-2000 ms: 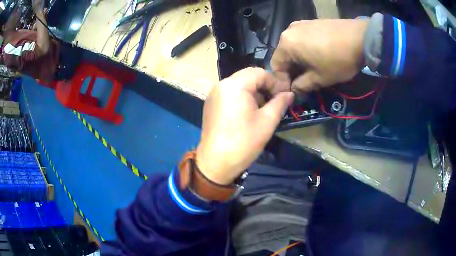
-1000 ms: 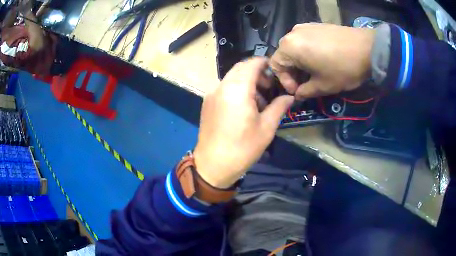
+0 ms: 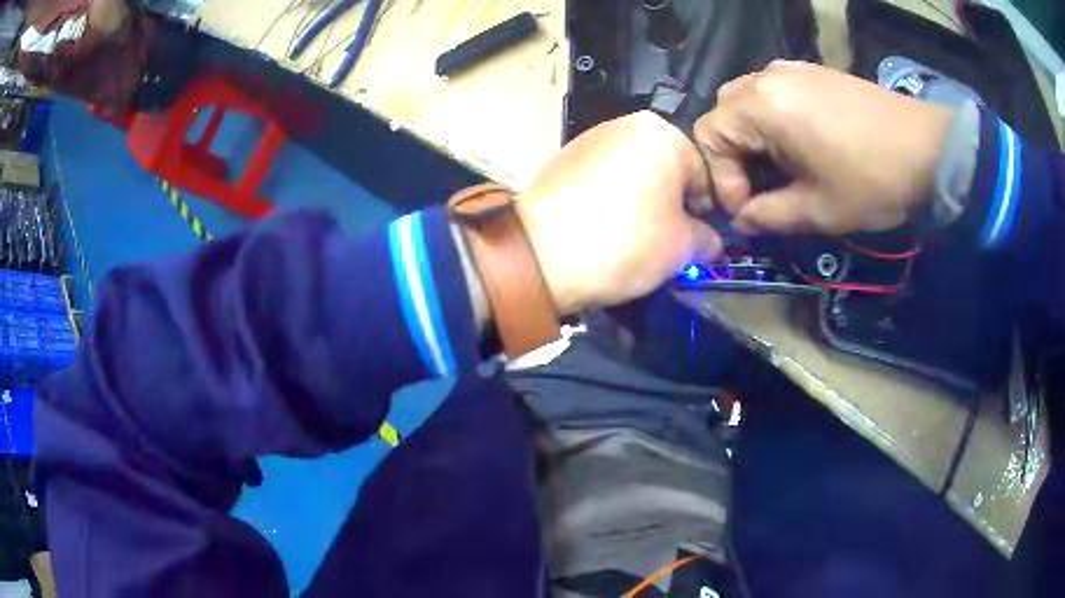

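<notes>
My left hand (image 3: 613, 210), bare with a brown wrist strap, and my right hand (image 3: 835, 146) meet over the black ribbed housing shell (image 3: 607, 76). The fingers of both are closed around a thin dark wire, mostly hidden between them. Below the fingertips, a small circuit board (image 3: 747, 268) lies at the shell's near edge, with a blue LED (image 3: 693, 272) lit at its left end. Red wires (image 3: 870, 287) run from there to the right, under my right forearm.
A black bar (image 3: 488, 44) and blue-handled pliers (image 3: 353, 37) lie on the bench left of the shell. A black front panel (image 3: 893, 333) lies to the right. A red stool (image 3: 210, 140) stands on the blue floor, and part of a person (image 3: 88, 58) shows at upper left.
My left forearm has swung up to lie more level, and its hand has turned. The blue LED now shows lit. The view has shifted, so the bench things sit farther up and right.
</notes>
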